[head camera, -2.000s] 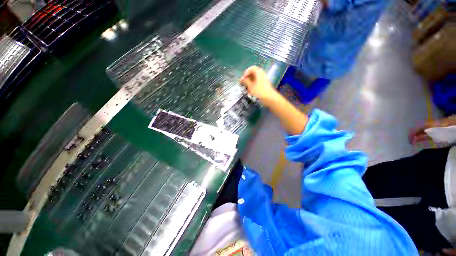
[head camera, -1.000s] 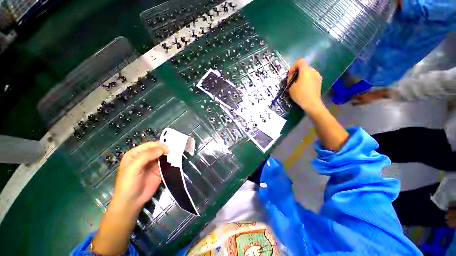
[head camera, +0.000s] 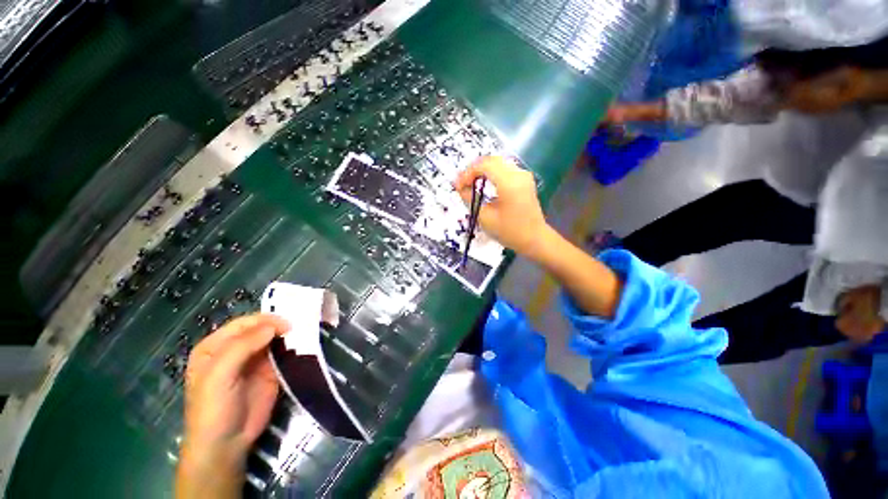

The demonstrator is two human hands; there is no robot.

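Note:
My left hand (head camera: 229, 385) pinches the white end of an adhesive sheet (head camera: 316, 390) with a large black block; the sheet curls down over the working blister tray (head camera: 277, 258). That tray is partly filled with small dark components. My right hand (head camera: 501, 205) holds dark tweezers (head camera: 472, 219), tips pointing down over the spare adhesive sheets (head camera: 389, 193). Those sheets lie on the full blister tray (head camera: 375, 127), which holds rows of dark components. Whether the tweezer tips touch a sheet, I cannot tell.
A white rail (head camera: 219, 154) carrying loose components crosses the green bench (head camera: 428, 39). Beyond it are upper trays (head camera: 136, 185). Empty blister trays (head camera: 574, 29) lie far right. Other people's arms (head camera: 721, 102) and dark-clothed legs show at the right, with a blue object (head camera: 618, 156) below the bench edge.
My left hand with its sheet came into view after the first frame. My right hand now holds the tweezers more upright, over the spare sheets' near end. The camera view has shifted.

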